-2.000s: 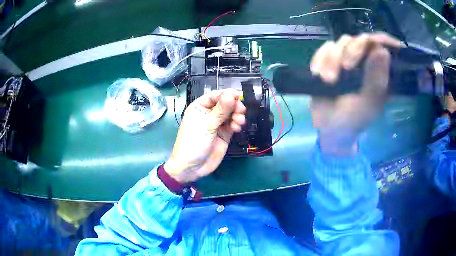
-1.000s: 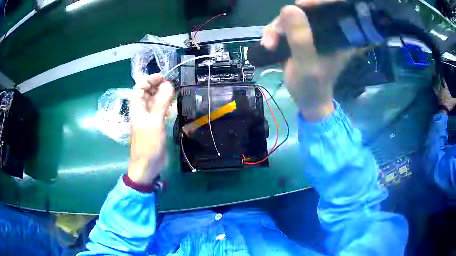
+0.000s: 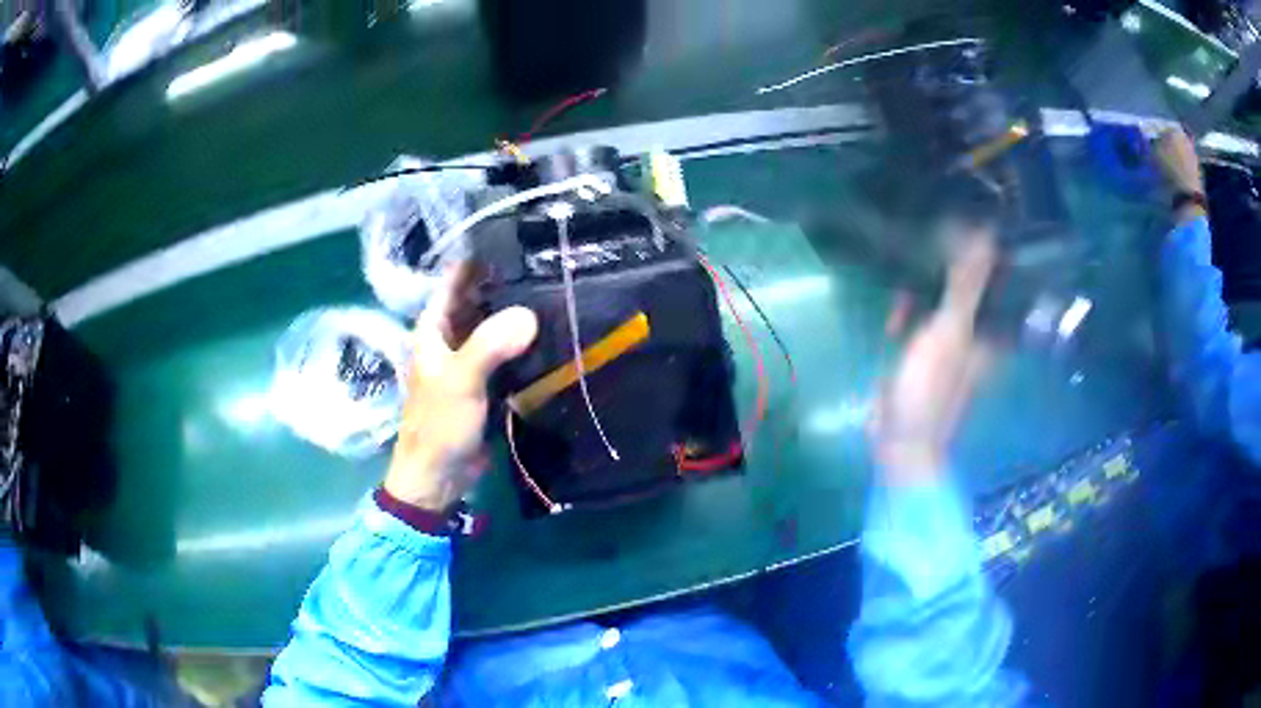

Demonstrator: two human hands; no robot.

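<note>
A black boxy unit [image 3: 622,374] lies in front of me, slightly turned, with an amber tape strip [image 3: 588,362] slanting across it. A thin white wire hangs down its middle, and red and black wires loop at its right. My left hand [image 3: 450,387] grips the unit's upper left side, thumb on top, other fingers partly hidden. My right hand [image 3: 940,367] is blurred, away to the right, just below a second dark unit [image 3: 961,152]. I cannot tell if it touches or holds anything. The electric screwdriver cannot be made out.
Two clear plastic bundles [image 3: 339,380] sit left of the unit. A pale rail [image 3: 208,270] crosses the green bench behind it. Another dark unit [image 3: 104,429] stands far left. Circuit boards [image 3: 1058,512] lie at the right near edge. Another person's hand [image 3: 1180,166] is by a blue tray [image 3: 1117,152].
The black thick screwdriver is gone from my right hand, which has lowered and moved right. My left hand has moved from the white cable onto the unit's side. The unit has turned slightly.
</note>
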